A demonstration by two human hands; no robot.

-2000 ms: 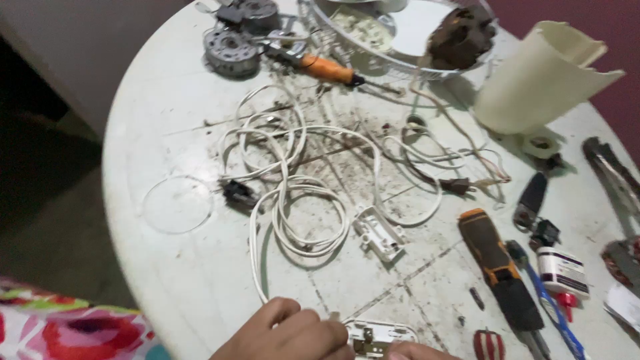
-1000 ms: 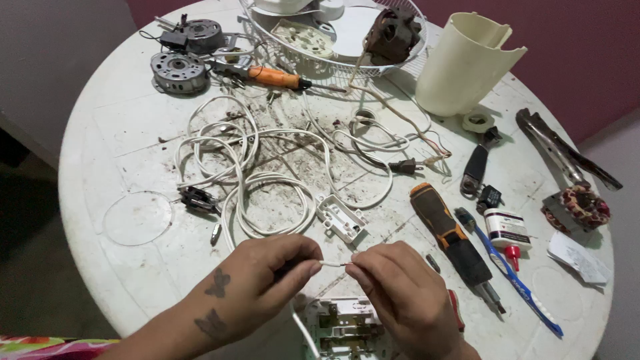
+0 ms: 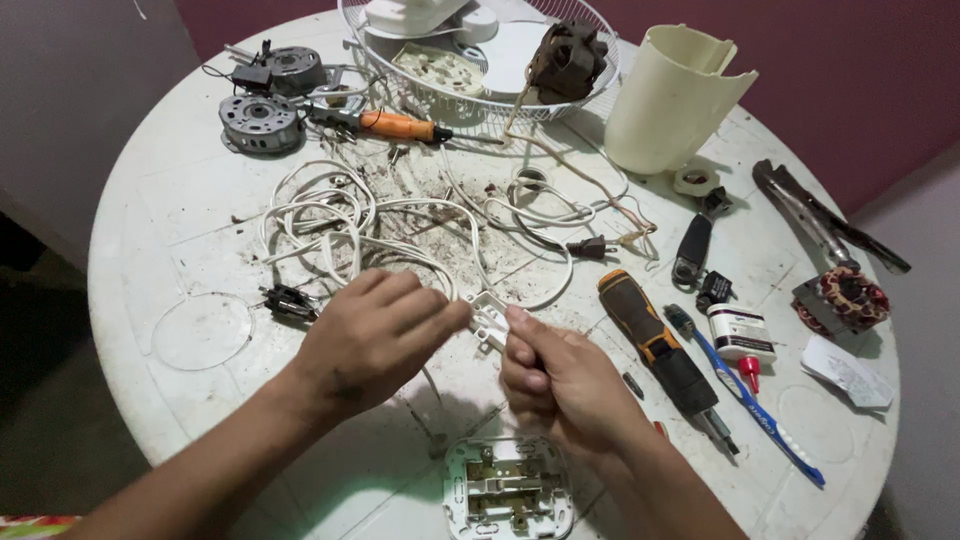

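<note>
My left hand [image 3: 386, 337] is closed near the end of the white electrical cord [image 3: 405, 262]; its fingertips and what they pinch are partly hidden. Close to its right, my right hand [image 3: 559, 367] has its thumb pressed on the curled fingers, with a short bit of white cord seeming to run between the hands. Just behind the fingertips lies a small white plastic housing [image 3: 487, 322], partly covered. Below the hands, near the table edge, rests a white outlet body with metal contacts [image 3: 510, 487]. The cord lies in loose loops beyond my left hand.
Behind are a white wire fan guard [image 3: 480, 105] holding parts, an orange-handled screwdriver [image 3: 394, 126] and a cream plastic housing [image 3: 671, 97]. To the right lie a black-and-orange screwdriver [image 3: 660, 345], a blue toothbrush [image 3: 750, 405], a white bottle [image 3: 741, 330] and a motor coil [image 3: 851, 300].
Both hands have moved forward over the table, from above the outlet body to beside the small white housing. Two seconds ago they were at the outlet body.
</note>
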